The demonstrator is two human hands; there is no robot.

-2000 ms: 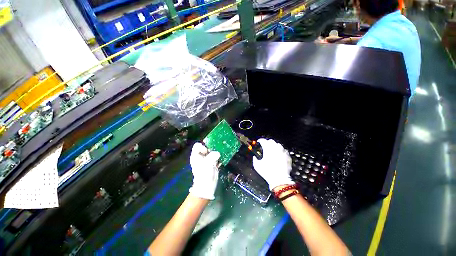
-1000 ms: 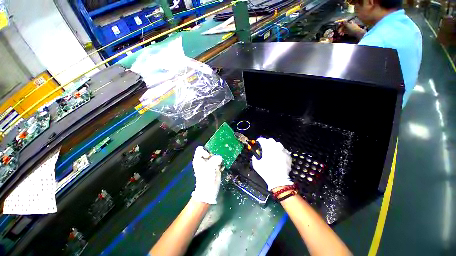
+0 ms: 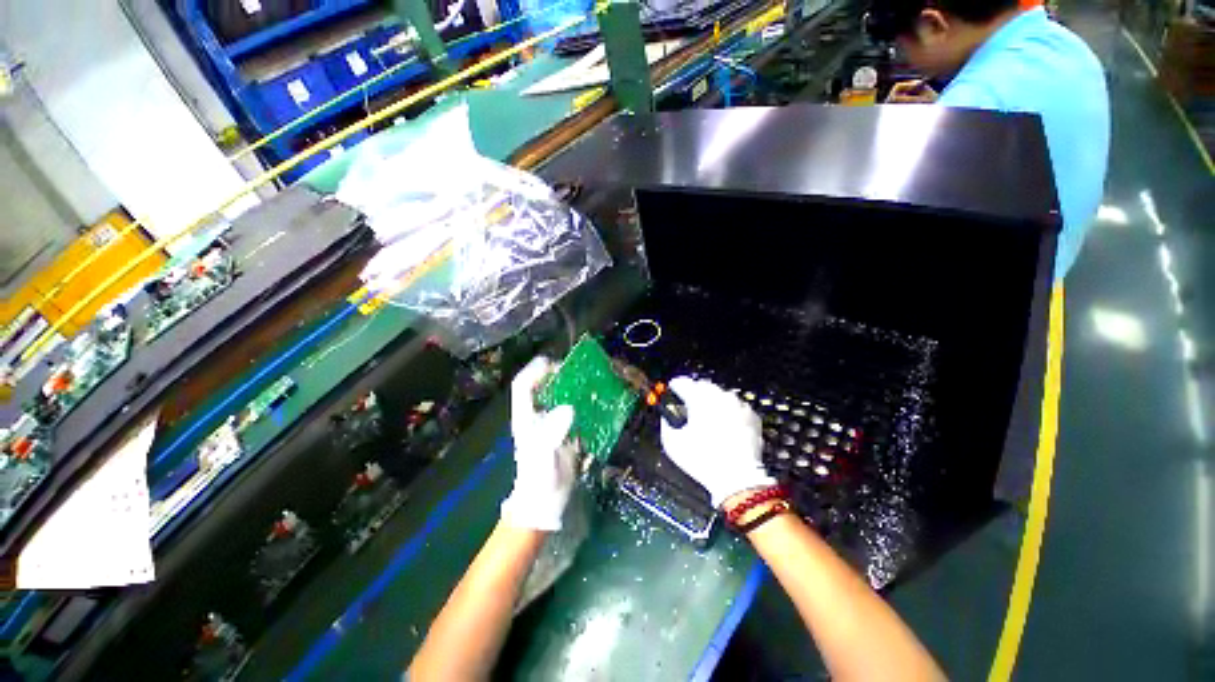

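Note:
My left hand, in a white glove, holds a green printed circuit board by its lower left side, with its plain green face towards me. My right hand, also gloved, holds diagonal cutters with orange-red bands near the joint. The cutter jaws are at the board's upper right edge; whether they touch a lead is too small to tell. Both hands are over the near left side of a black open-fronted box. Clipped leads lie scattered on its perforated floor.
A silver box handle is below my hands. A clear plastic bag lies beyond the board. Assembled boards sit on the dark conveyor at left, near a white sheet. A person in light blue is behind the box.
The board has tilted a little and my left fingers now reach further up its left edge. The cutters have moved slightly left and down. The person beyond the box has shifted left.

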